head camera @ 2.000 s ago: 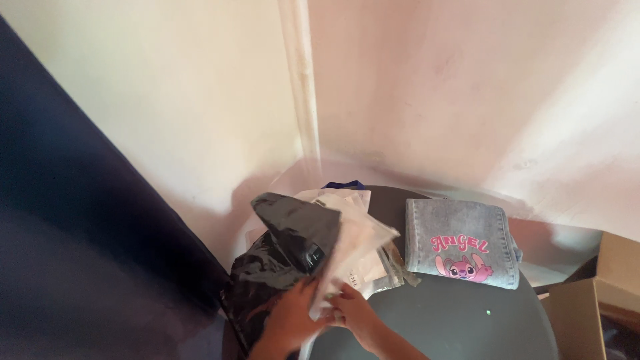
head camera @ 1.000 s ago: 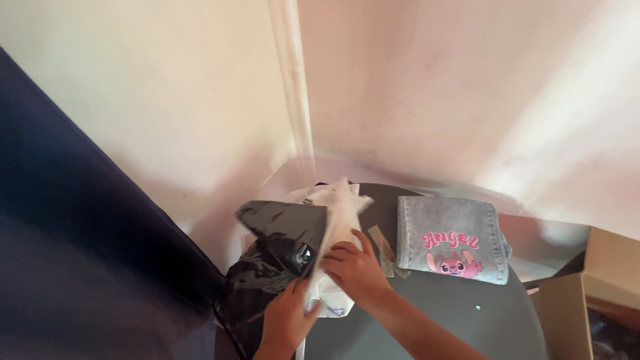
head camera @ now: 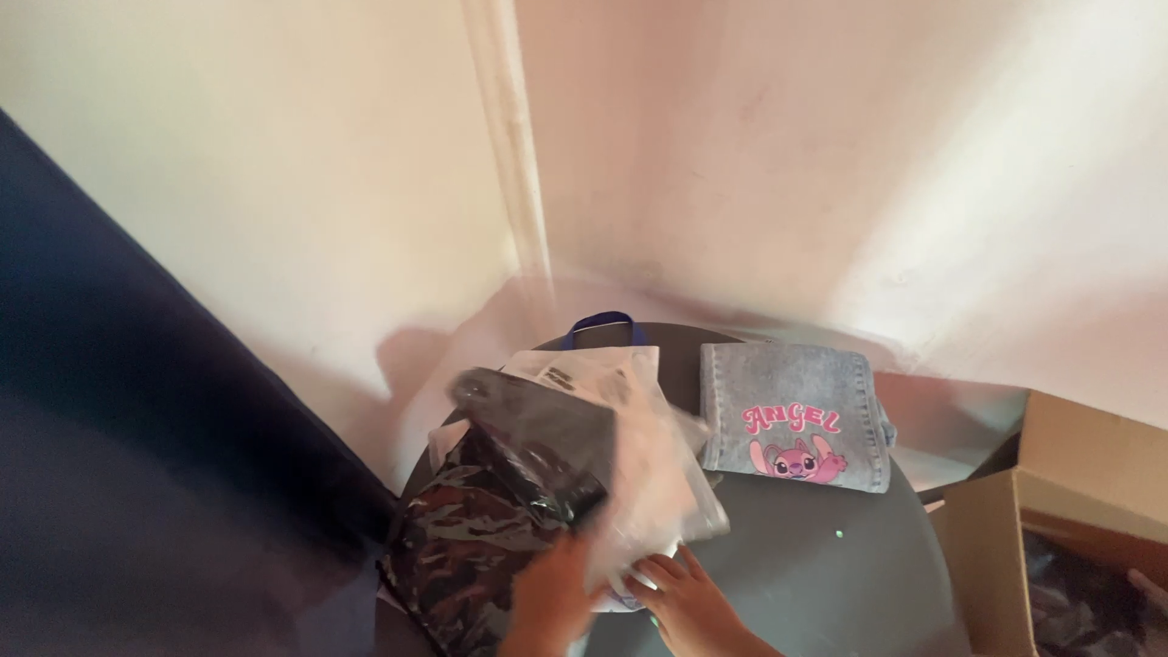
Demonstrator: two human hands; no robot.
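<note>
My left hand (head camera: 552, 589) is blurred at the lower edge of a black plastic bag (head camera: 547, 438) and a pale translucent plastic bag (head camera: 648, 484); its fingertips are partly hidden. My right hand (head camera: 680, 598) has its fingers on the bottom edge of the pale bag. Dark, glossy plastic packaging (head camera: 465, 547) lies on the left of the round grey table (head camera: 803, 575). A white bag with printing (head camera: 584, 370) and a dark blue handle (head camera: 602, 319) lies behind. To the right is folded light denim (head camera: 794, 383) with pink lettering and a pink cartoon character.
An open cardboard box (head camera: 981, 547) with dark contents stands at the lower right, beside the table. Pale walls (head camera: 684, 182) meet in a corner behind the table. A dark blue panel or cloth (head camera: 137, 411) slants down the left side.
The pale bag has swung outward to the right of the black bag. My right hand has moved down to its bottom edge. The dark blue handle now shows more fully. The denim stays put.
</note>
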